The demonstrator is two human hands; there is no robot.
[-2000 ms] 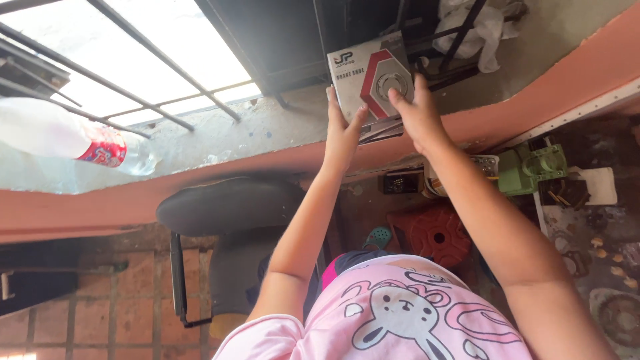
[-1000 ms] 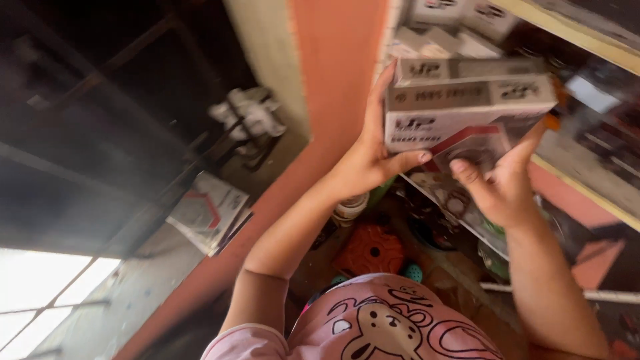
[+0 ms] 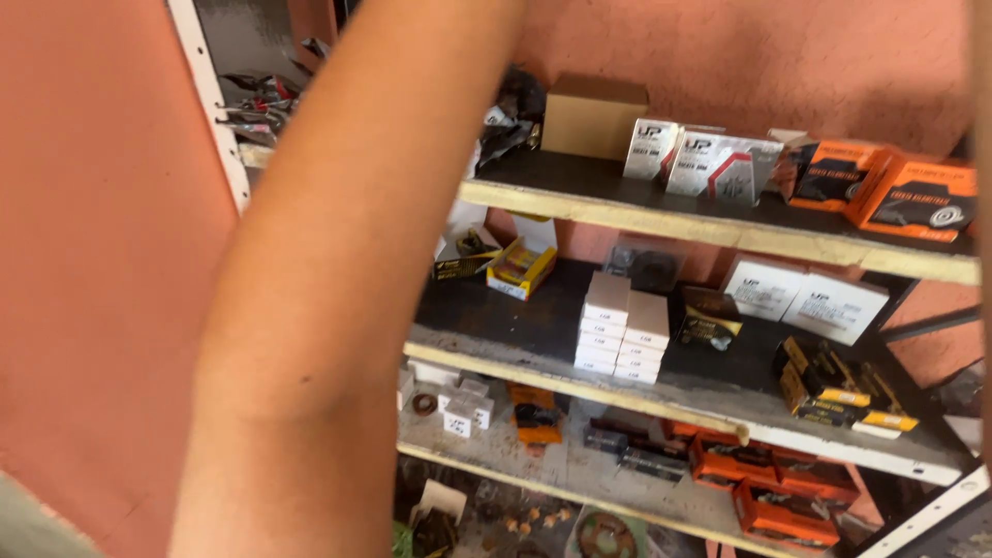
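A bare forearm of mine rises across the left half of the head view and runs out past the top edge, so its hand is hidden from sight. My other hand does not show either. Behind the arm, silver-and-white cartons (image 3: pixel 725 167) with a red stripe stand on the upper shelf, beside a plain brown cardboard box (image 3: pixel 595 116) and orange-and-black boxes (image 3: pixel 914 194). On the shelf below are two stacks of small white boxes (image 3: pixel 621 329), an open yellow box (image 3: pixel 522 267) and black-and-yellow boxes (image 3: pixel 841 387).
White boxes (image 3: pixel 806 298) lean at the back of the middle shelf. Orange boxes (image 3: pixel 783 511) lie lower right, and a toothed metal ring (image 3: pixel 606 535) is at the bottom. A perforated white metal upright (image 3: pixel 203 101) borders the shelving at left, next to an orange wall (image 3: pixel 101 256).
The view has swung from the barred window to the shelving. Both hands, holding boxes a second ago, have left the view; one forearm is now raised across it.
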